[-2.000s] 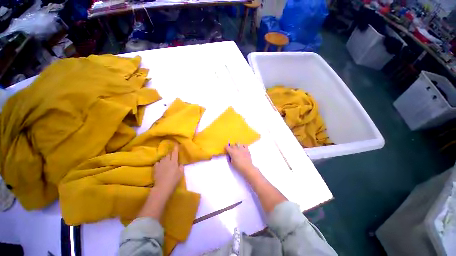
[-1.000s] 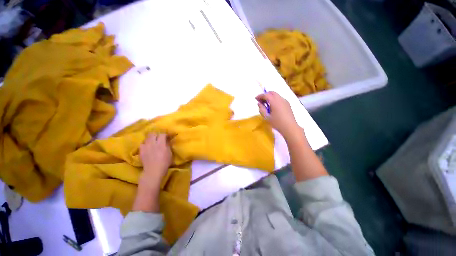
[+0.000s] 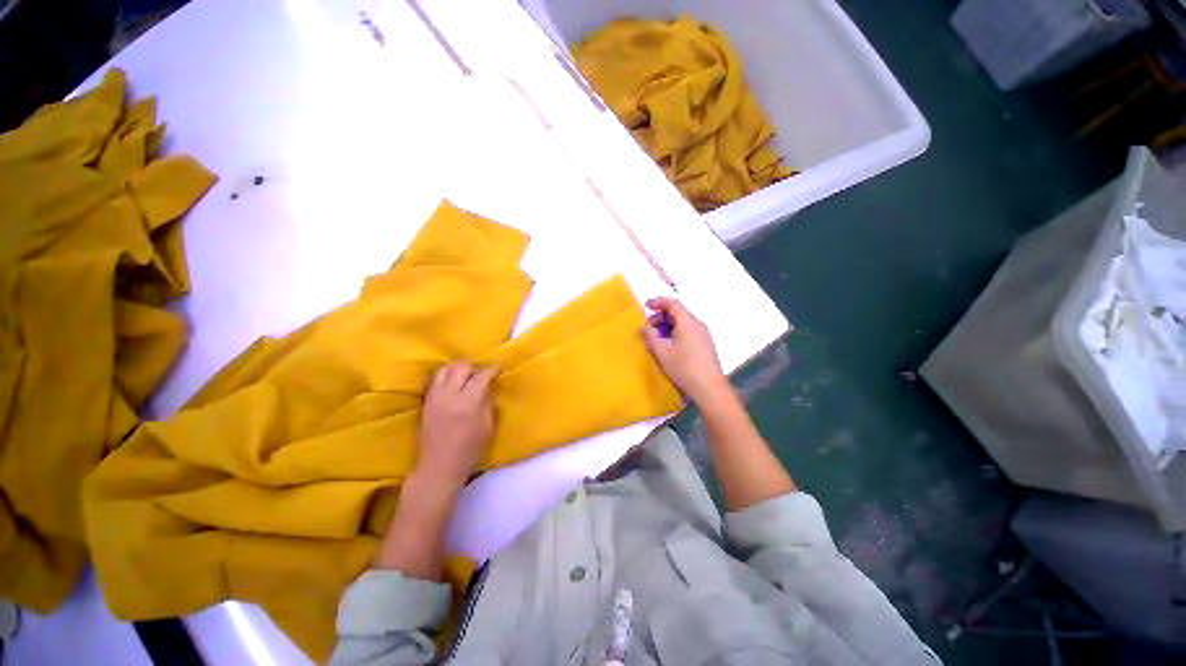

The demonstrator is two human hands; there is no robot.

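Note:
A mustard-yellow garment (image 3: pixel 312 403) lies on the white table. Its sleeve (image 3: pixel 572 364) is laid flat toward the right, with a fold line along it and a straight end near the table's right corner. My left hand (image 3: pixel 458 416) presses on the cloth at the inner part of the sleeve. My right hand (image 3: pixel 682 349) is at the sleeve end, fingers curled around a small blue-purple pen (image 3: pixel 665 325). Most of the pen is hidden by my fingers, and whether its tip touches the cloth cannot be told.
A heap of yellow garments (image 3: pixel 65 299) lies at the left. A white tub (image 3: pixel 832 104) with yellow cloth (image 3: pixel 683 111) stands beyond the right table edge. A grey bin (image 3: pixel 1027 312) with white cloth (image 3: pixel 1145 325) is at the right. Thin brown lines mark the table (image 3: pixel 299 169).
The sleeve now lies straighter, angled up to the right. My right hand has come down onto its end with the pen. My left hand rests nearer the sleeve. The view has shifted.

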